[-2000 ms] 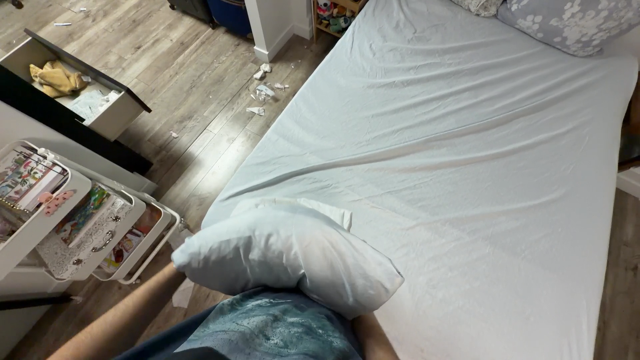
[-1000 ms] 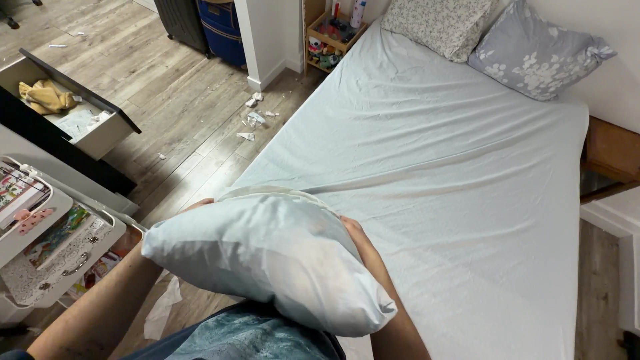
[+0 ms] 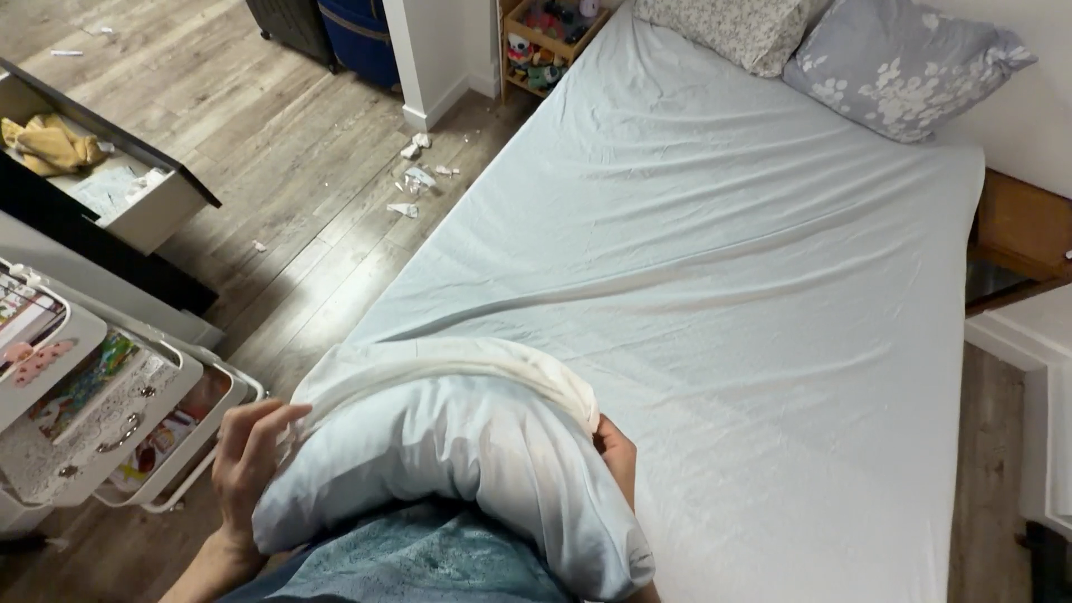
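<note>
A pillow in a pale blue pillowcase bends in an arc against my shirt, with the case's white-edged opening facing away from me. At its left end my left hand pinches the edge of the case between thumb and fingers. My right hand grips the edge of the opening on the other side, its fingers partly hidden by the cloth. Beyond the pillow lies the mattress in a wrinkled light blue fitted sheet.
A white rolling cart stands at the left, below an open drawer. Paper scraps litter the wood floor. Two patterned pillows, one grey floral, one beige, lie at the bed's head. A toy shelf adjoins the bed.
The pillow has bent into an arc around my body, and its case opening now shows along the far side. Both hands have come into clearer view at its edges.
</note>
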